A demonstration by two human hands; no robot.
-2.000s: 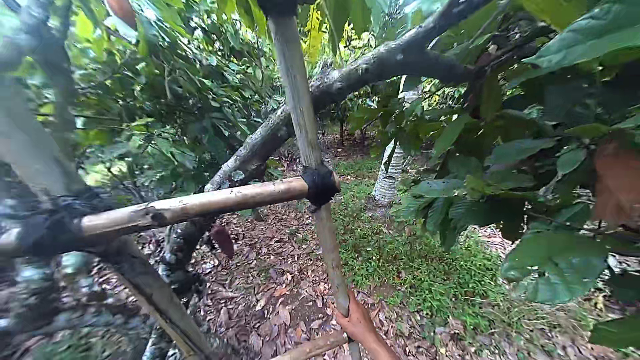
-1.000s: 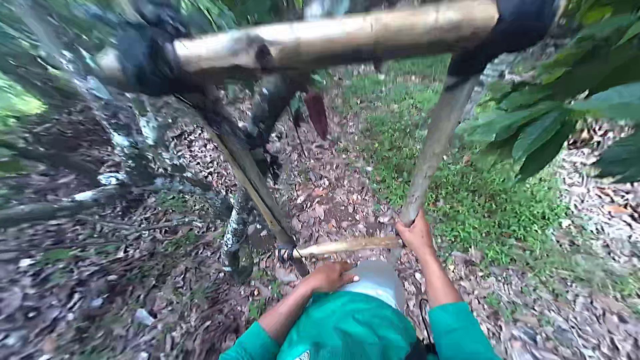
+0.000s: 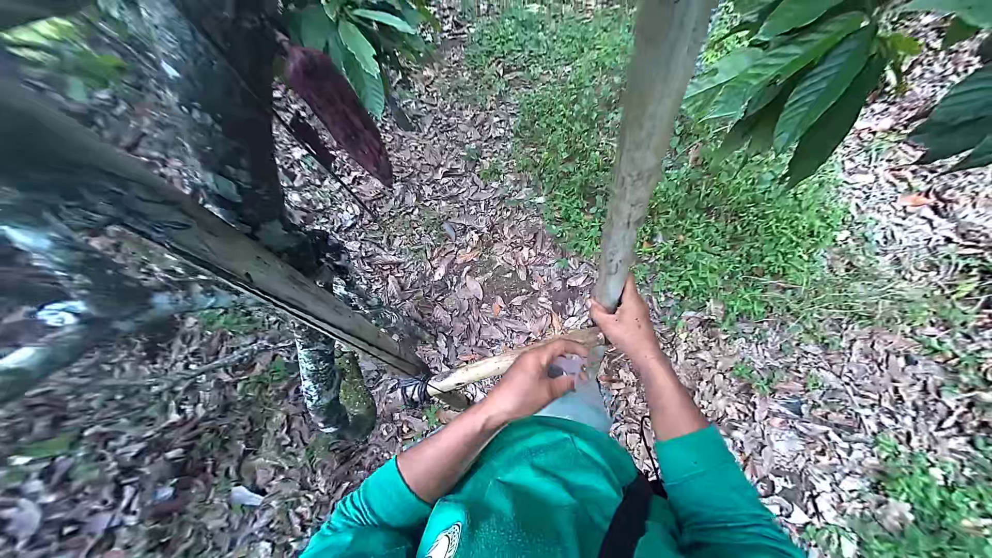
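My right hand grips the lower part of a wooden pole, thumb and fingers around it. My left hand is curled at the top of a pale translucent container, its thumb and fingers around a small part there; the container stands against my green shirt, its lower part hidden. Just beyond the left hand, a wooden crosspiece runs between the right pole and a second, slanting pole. Black binding ties its left end to that slanting pole.
A dark red cacao pod hangs near a mottled tree trunk at upper left. Green leaves reach in from the upper right. Low green plants and dry leaf litter cover the ground.
The view has tilted down. My left hand, flat on the pale container one second ago, is now curled at its top. My right hand stays on the right pole.
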